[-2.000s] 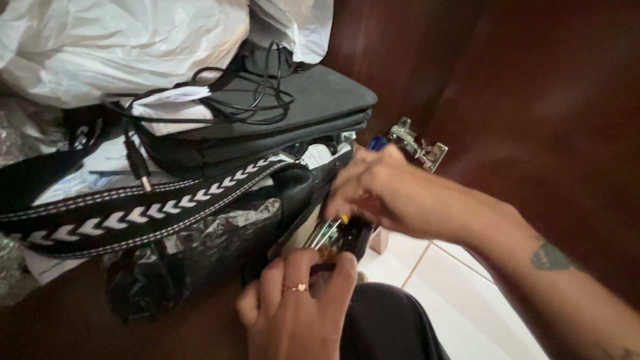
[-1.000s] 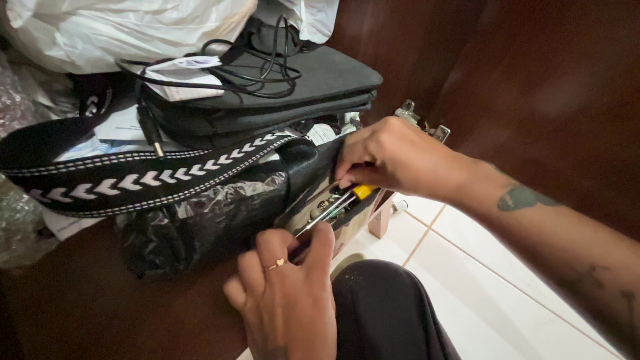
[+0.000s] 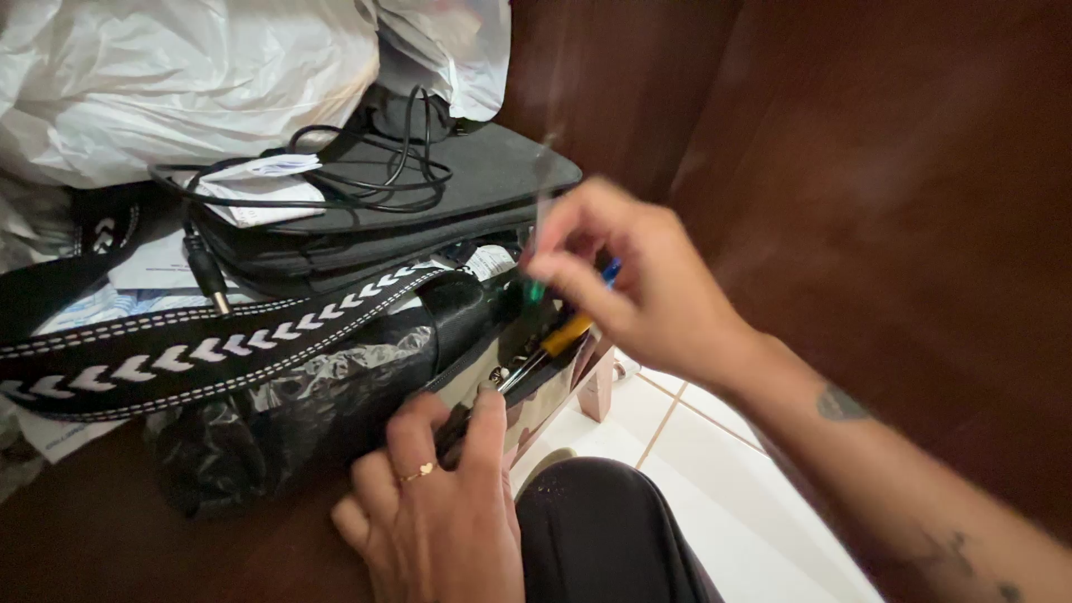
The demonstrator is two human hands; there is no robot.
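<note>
My left hand (image 3: pixel 448 494), with a gold ring, grips the near edge of an unzipped pouch (image 3: pixel 473 377) between thumb and fingers. Inside the pouch lie a screwdriver with a yellow handle (image 3: pixel 567 333) and small metal items too crowded to name. Over the pouch's far end, my right hand (image 3: pixel 636 276) is blurred, its thumb and forefinger pinched on a thin tool with a clear shaft and green tip (image 3: pixel 537 291); its exact kind is unclear. A blue item (image 3: pixel 612 270) shows behind the right fingers.
Left of the pouch are a black bag wrapped in plastic (image 3: pixel 293 427), a strap with white chevrons (image 3: pixel 226 343), a black case (image 3: pixel 494 167) with a coiled cable (image 3: pixel 385 201), and white plastic bags (image 3: pixel 184 84). A dark wood panel (image 3: pixel 837 167) stands right; my knee (image 3: pixel 599 528) is below.
My right hand has risen from the pouch's contents with a thin tool pinched in its fingers. My left hand stays at the pouch's near edge.
</note>
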